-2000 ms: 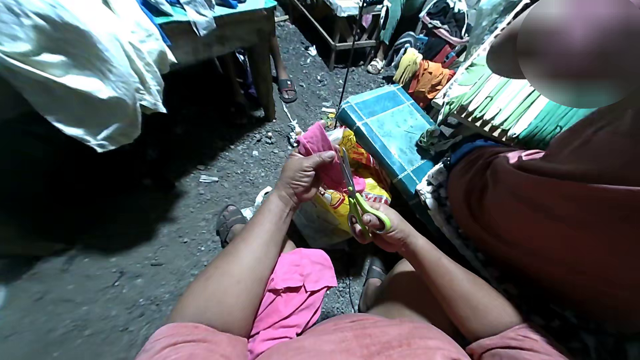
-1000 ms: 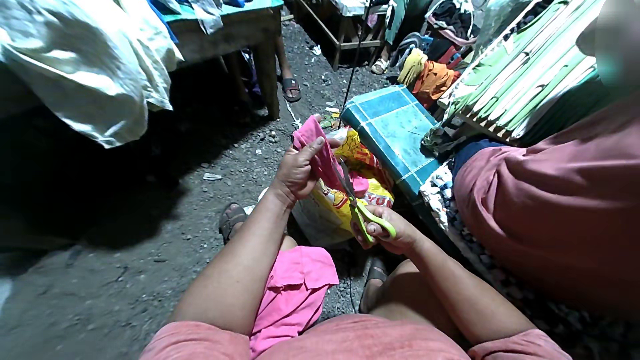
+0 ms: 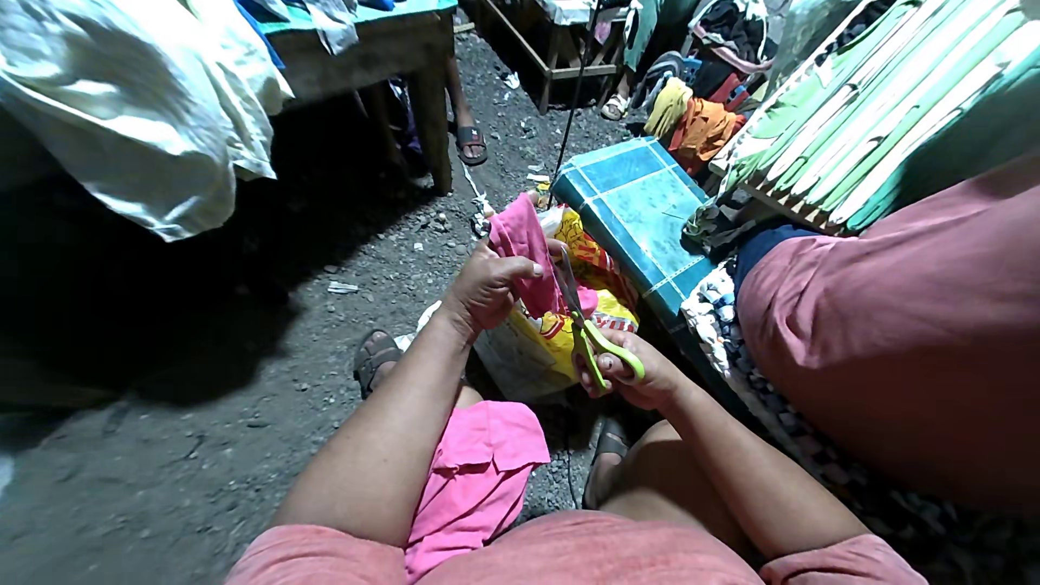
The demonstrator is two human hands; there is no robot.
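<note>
Pink cloth (image 3: 520, 244) is pinched in my left hand (image 3: 490, 284), its thumb on top and the fabric rising above the knuckles. My right hand (image 3: 630, 370) grips scissors (image 3: 601, 345) with lime-green handles, two fingers through the loops. Their metal blades point up and lie against the right edge of the pink cloth. Below and behind both hands is a yellow and red printed plastic bag (image 3: 561, 349), with some pink fabric over it. More pink cloth (image 3: 479, 471) lies across my left thigh.
A blue-green covered box (image 3: 638, 211) stands beyond the bag. Close on the right sits a person in a reddish shirt (image 3: 894, 325), near a rack of green and white cloths (image 3: 886, 106). A wooden table (image 3: 366, 61) with draped white fabric (image 3: 154, 106) stands upper left; another person's sandaled foot (image 3: 471, 145) is beside it.
The person on the right has leaned or shifted, and their head has left the view. My hands still hold the pink cloth and scissors in about the same place.
</note>
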